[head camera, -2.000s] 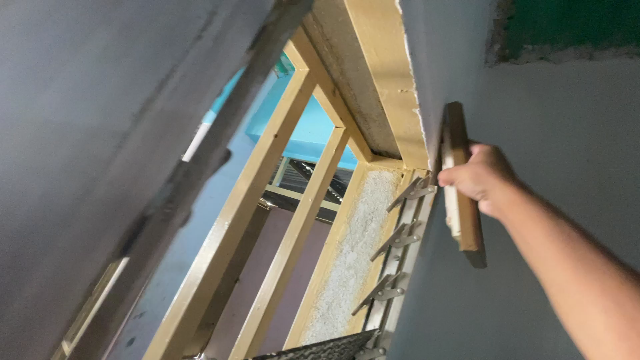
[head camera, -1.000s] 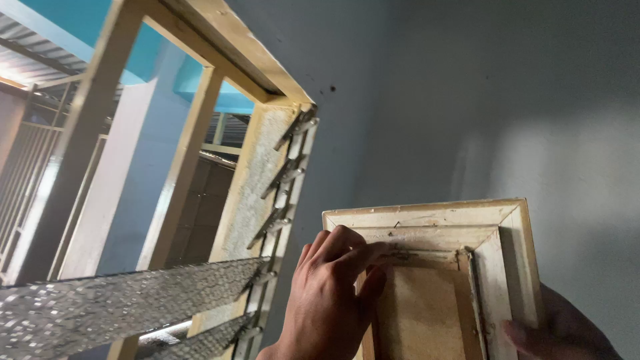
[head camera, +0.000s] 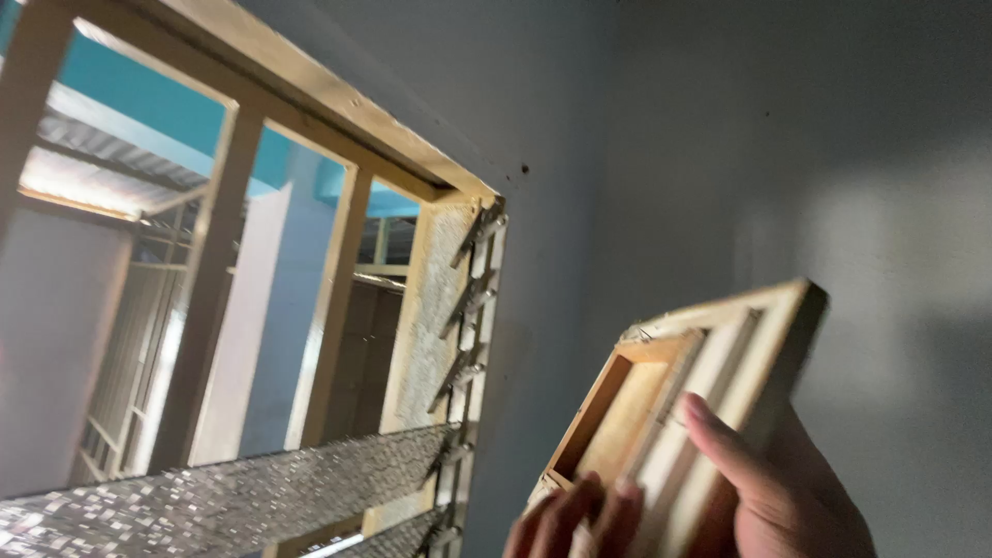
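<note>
A wooden picture frame (head camera: 721, 372), its recessed back facing me, is tilted at the lower right. My right hand (head camera: 790, 496) grips its right edge, thumb over the back. The fingers of my left hand (head camera: 573, 515) lie at the frame's lower left part, bent and blurred; whether they grip it or only touch it I cannot tell. Left of the hands stands a louvre window with a metal louvre holder (head camera: 469, 341) and textured glass slats (head camera: 256, 488).
A cream window frame (head camera: 356, 93) with upright bars (head camera: 333, 310) fills the left side. A grey wall (head camera: 697, 155) with a small hole (head camera: 525, 168) is beside it. Outside are a blue-white pillar (head camera: 271, 310) and a corrugated roof (head camera: 116, 155).
Two seconds ago one hand held the wooden frame edge-on near the wall; a second ago both hands were on its back. Now it is turned and tilted, and the right thumb lies over its back.
</note>
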